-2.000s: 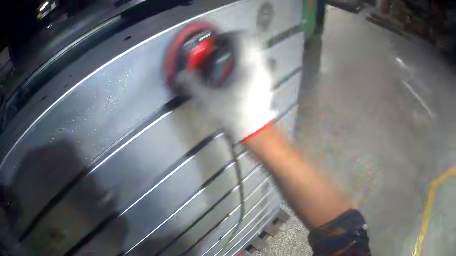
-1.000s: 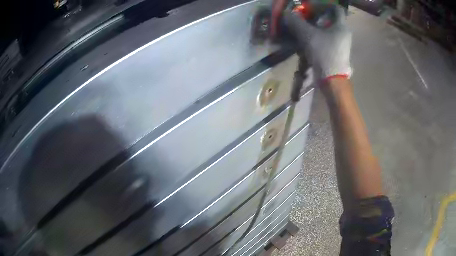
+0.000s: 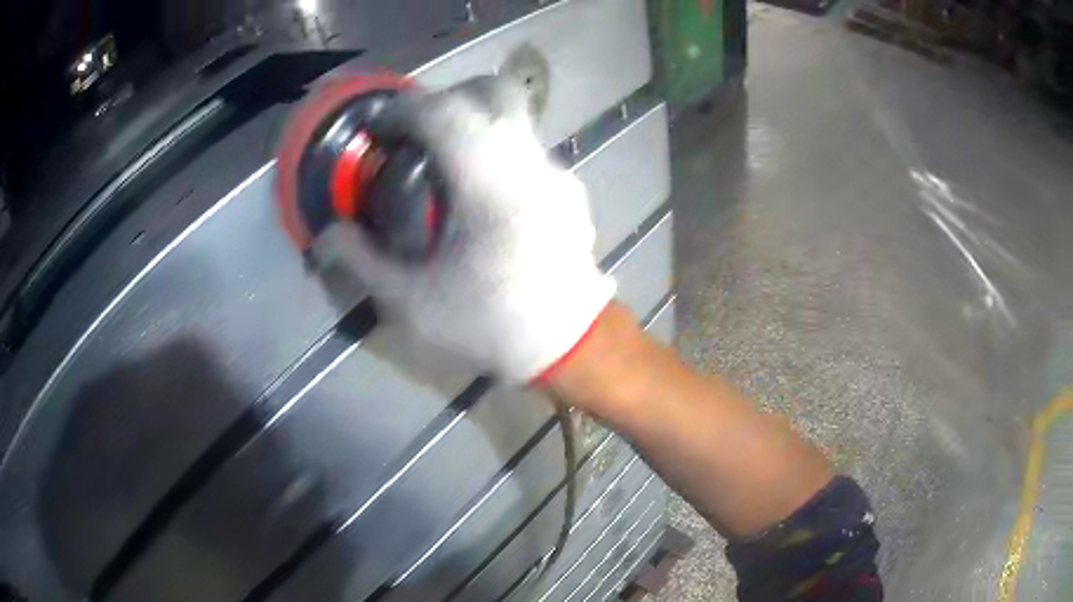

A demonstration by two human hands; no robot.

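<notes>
My right hand [image 3: 494,235], in a white knit glove with a red cuff edge, grips the red and black air sander [image 3: 382,176]. The sander's round reddish pad is against the face of the uppermost grey metal panel [image 3: 218,282], near its top edge. A thin air hose [image 3: 570,470] hangs from below my glove down across the lower panels. A round dark mark [image 3: 526,77] shows on the top panel to the right of the sander. The hand is slightly blurred. My left hand is not in view.
The panels are stacked with dark gaps between them. Brown support blocks [image 3: 659,564] show under the stack. A green post or box [image 3: 700,53] stands behind the stack's right end. The grey floor [image 3: 824,271] with a yellow line [image 3: 1035,470] lies to the right.
My right hand and the sander have moved from the right end of the top panel back to the left along it. The glove now covers the marks on the lower panels.
</notes>
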